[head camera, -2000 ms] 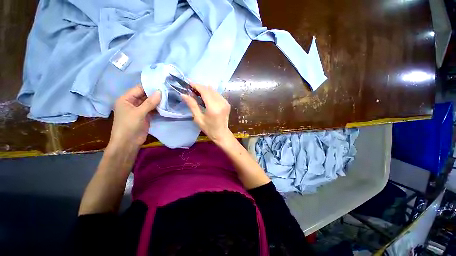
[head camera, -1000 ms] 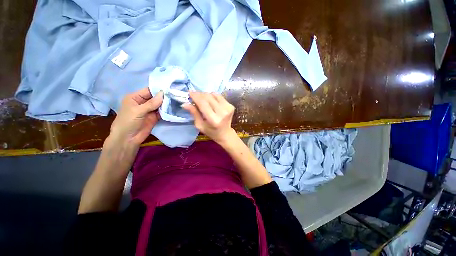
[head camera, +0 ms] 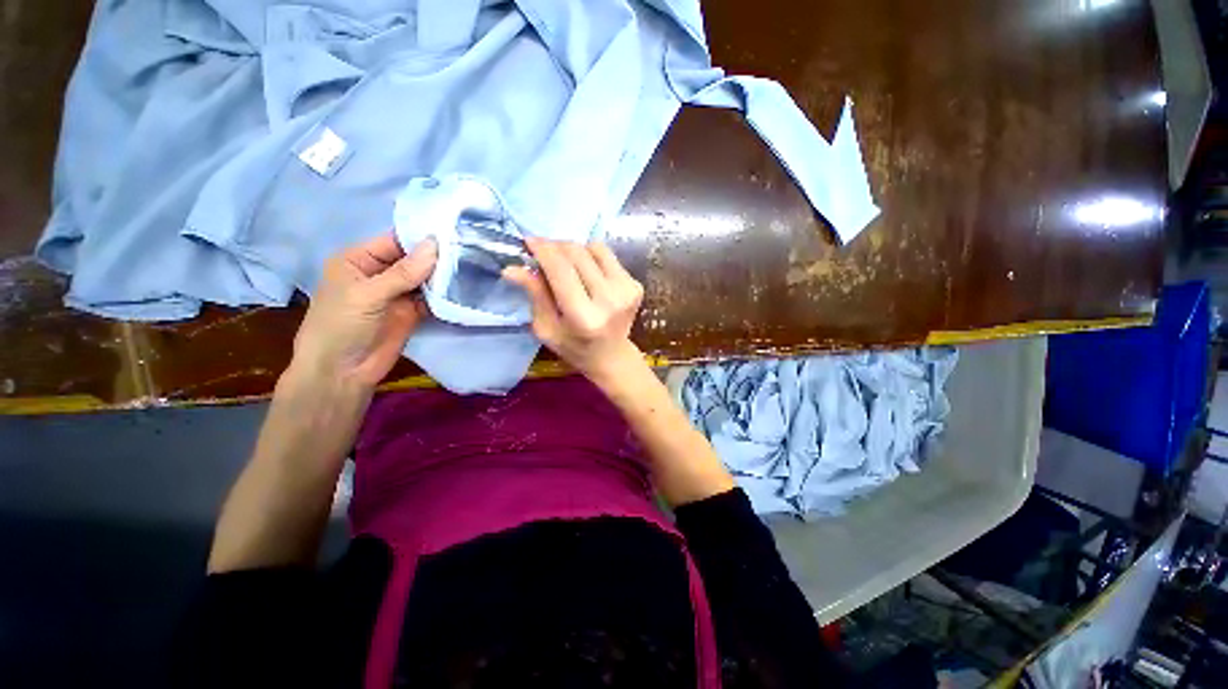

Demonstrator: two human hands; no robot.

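A light-blue shirt [head camera: 404, 121] lies spread on the brown table, with a small white label [head camera: 323, 152] on it. Its cuff [head camera: 440, 213] stands as an open loop near the table's front edge. My left hand [head camera: 364, 307] pinches the cuff's left side between thumb and fingers. My right hand [head camera: 582, 296] is closed at the cuff's right side, around thread snips [head camera: 496, 244]. Their thin pale blades show inside the loop; their rear part is hidden by my fingers. A flat blue strip [head camera: 795, 135] extends right from the shirt.
The glossy table [head camera: 997, 175] has yellow tape [head camera: 1037, 331] along its front edge. Below it at the right is a pale grey tub [head camera: 990, 471] of crumpled light-blue garments [head camera: 822, 424]. A blue bin [head camera: 1131, 370] stands farther right.
The dark snips seen pointing into the cuff earlier now show as thin pale blades. The cuff loop is opened wider than one second ago. My right hand has shifted slightly right.
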